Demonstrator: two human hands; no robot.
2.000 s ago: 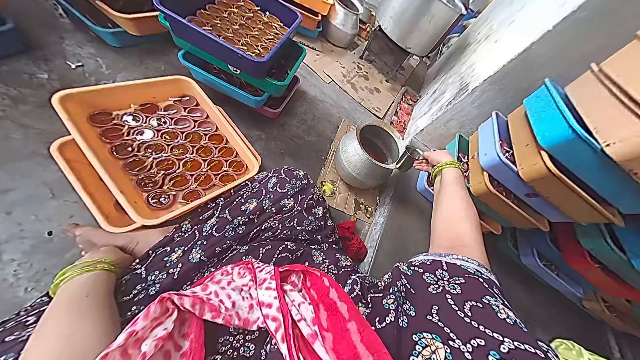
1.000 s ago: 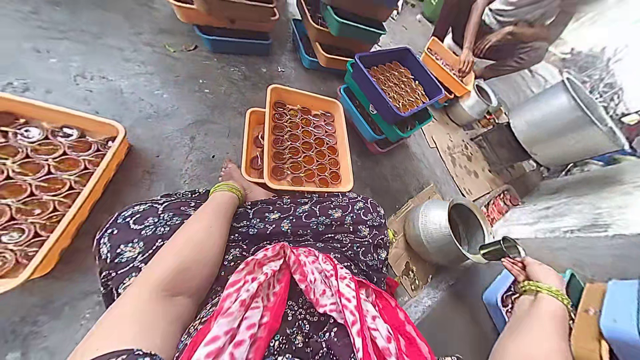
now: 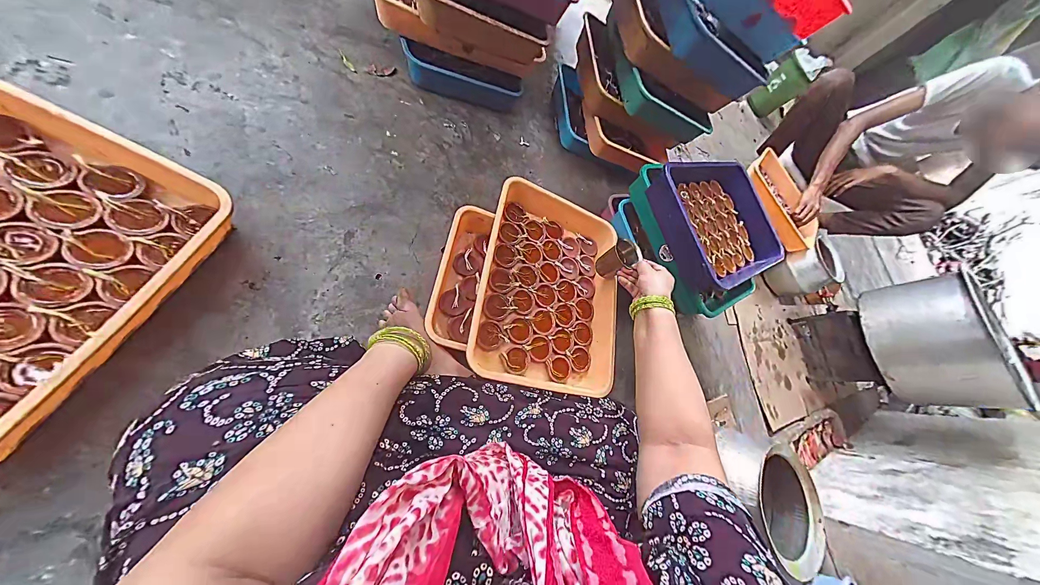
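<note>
My right hand (image 3: pixel 646 279) holds a small metal cup (image 3: pixel 617 258), tilted over the right rim of an orange plastic tray (image 3: pixel 600 366). Rows of small round cups (image 3: pixel 541 322) with pale wicks and amber liquid fill that tray. A second orange tray (image 3: pixel 445 325) lies partly beneath it, also with round cups. My left hand (image 3: pixel 439 359) is low beside a bare foot (image 3: pixel 402 313) at the trays' near left corner; its fingers cannot be told apart from the foot. A wide-mouthed metal pot (image 3: pixel 792 508) stands at my lower right.
A larger-looking orange tray (image 3: pixel 213 213) of wicked cups is at the left. Stacked basins (image 3: pixel 463 81) stand at the back; a purple tray (image 3: pixel 764 219) tops another stack. A seated person (image 3: pixel 873 162) reaches into an orange tray (image 3: pixel 776 183). A large metal vessel (image 3: pixel 942 341) is at the right.
My right hand, with the metal cup, has moved from beside the wide-mouthed pot to the right edge of the orange tray. The view has swung left since the earliest frame.
</note>
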